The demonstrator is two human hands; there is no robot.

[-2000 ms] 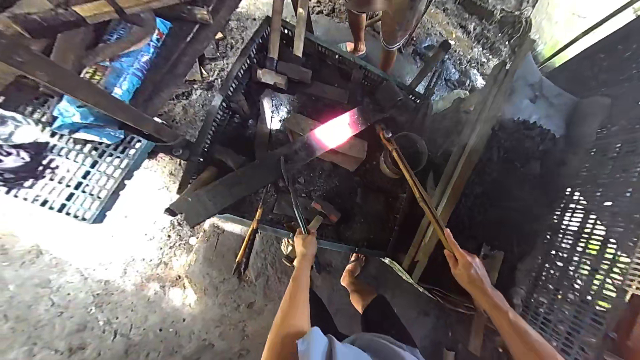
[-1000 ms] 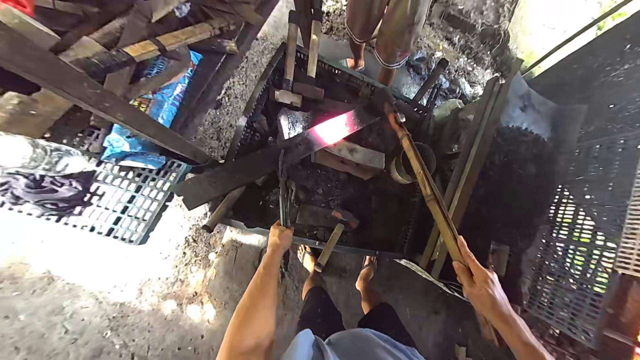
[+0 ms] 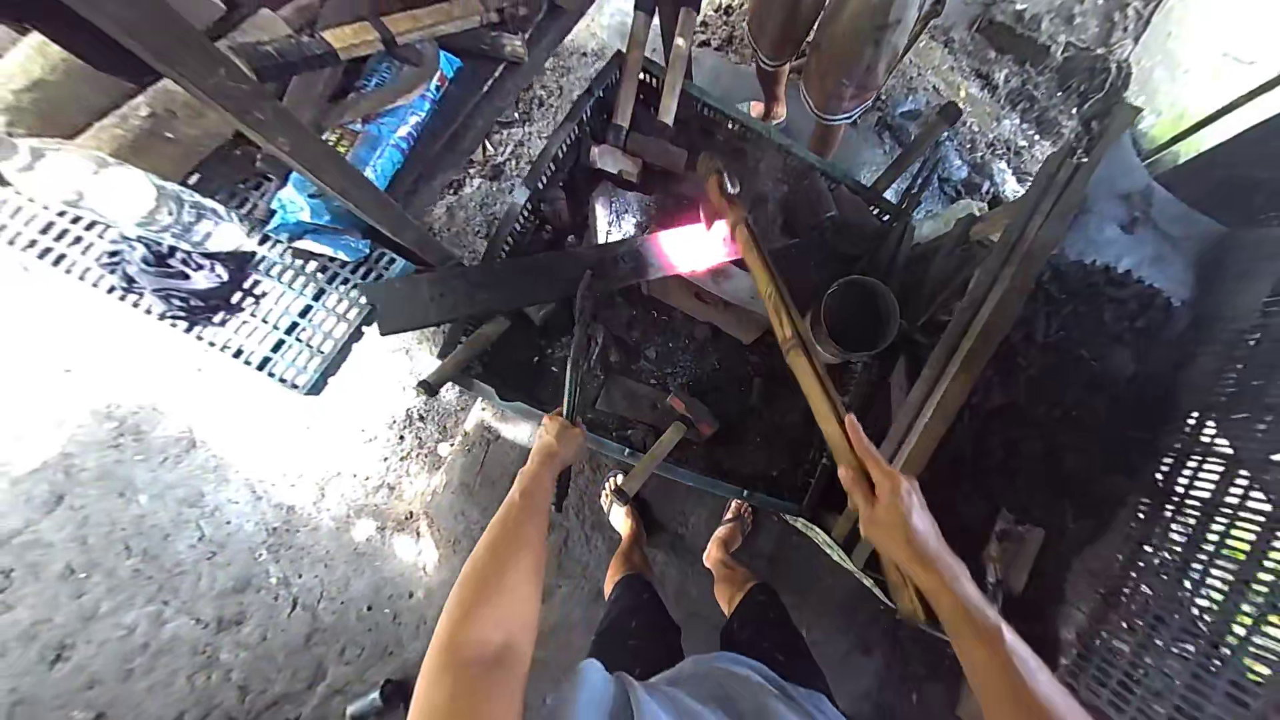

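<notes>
My left hand [image 3: 557, 443] is closed around the handles of dark metal tongs [image 3: 574, 360], whose upper end meets a long, dark flat steel bar [image 3: 500, 285]. The bar's right part glows pink-white. My right hand [image 3: 888, 500] grips a bamboo handle [image 3: 795, 350]; its upper end, with a dark head [image 3: 718, 180] too blurred to identify, is by the glowing part. Below the bar, a hammer [image 3: 655, 455] leans over the near edge of a plastic crate [image 3: 540, 150] filled with dark material. A block [image 3: 705, 305] lies just under the glow.
Two more hammers [image 3: 625, 90] stand at the crate's far side, close to another person's legs [image 3: 825, 60]. Right of the bamboo handle are a round can [image 3: 858, 318] and long wooden planks [image 3: 985, 300]. A plastic grate [image 3: 290, 310] and a blue plastic bag [image 3: 385, 150] are at left.
The upper end of the bamboo-handled tool has moved from the bar's far right end onto or beside its glowing part. Both hands keep their holds.
</notes>
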